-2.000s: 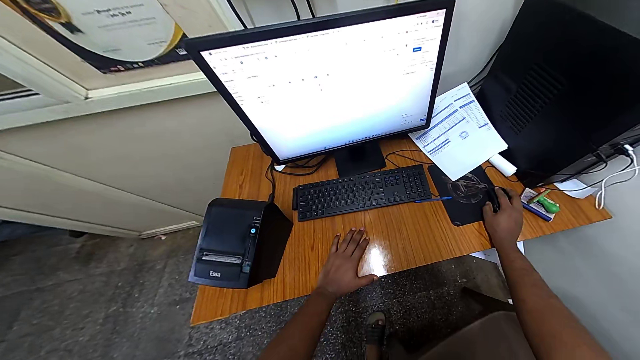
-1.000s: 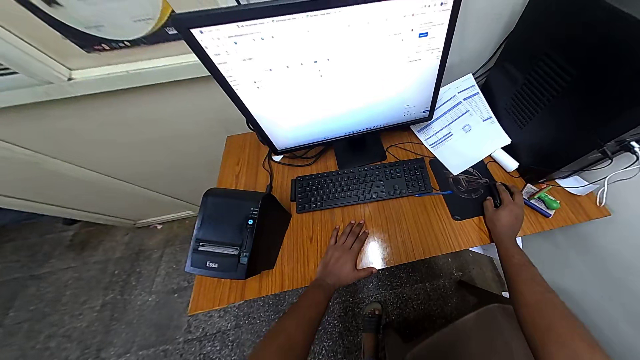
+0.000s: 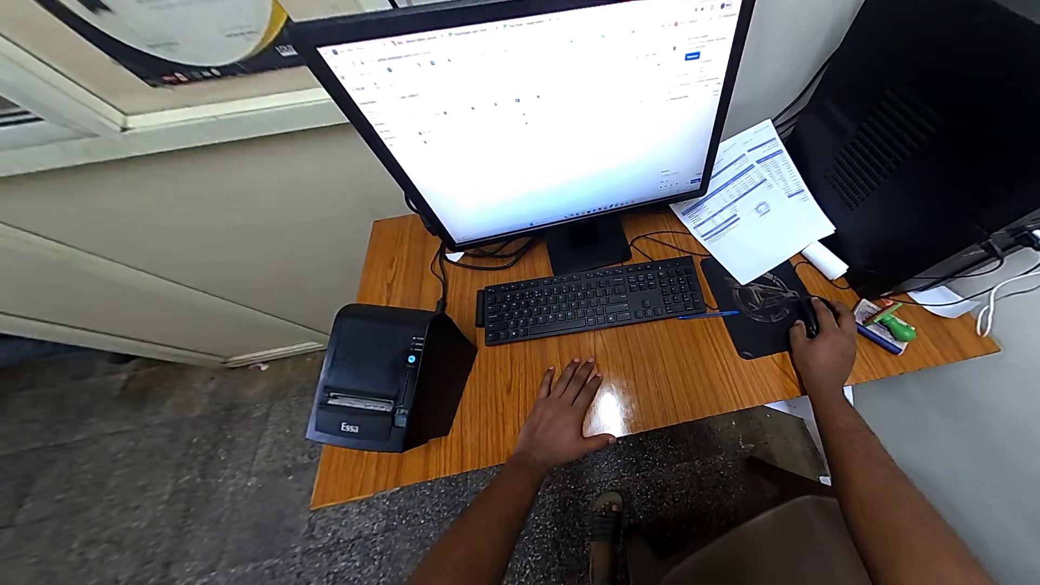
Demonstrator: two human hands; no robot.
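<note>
My left hand [image 3: 562,414] lies flat on the wooden desk [image 3: 650,382], fingers spread, holding nothing, just in front of the black keyboard [image 3: 593,301]. Under my right hand [image 3: 824,348] is a black computer mouse [image 3: 807,317], gripped on the dark mouse pad [image 3: 756,305]. A blue pen [image 3: 708,314] lies between the keyboard's right end and the pad. Behind the keyboard stands a lit monitor [image 3: 536,114] with a mostly white page. A printed sheet [image 3: 760,203] rests against the right side, partly over the pad's back edge.
A black receipt printer [image 3: 366,374] stands at the desk's left. Right of the mouse lie a green-handled stamp [image 3: 898,327] and a blue item [image 3: 880,339]. A black cabinet-like device [image 3: 902,146] fills the back right, with cables nearby. A foot in a sandal [image 3: 606,520] shows below the desk.
</note>
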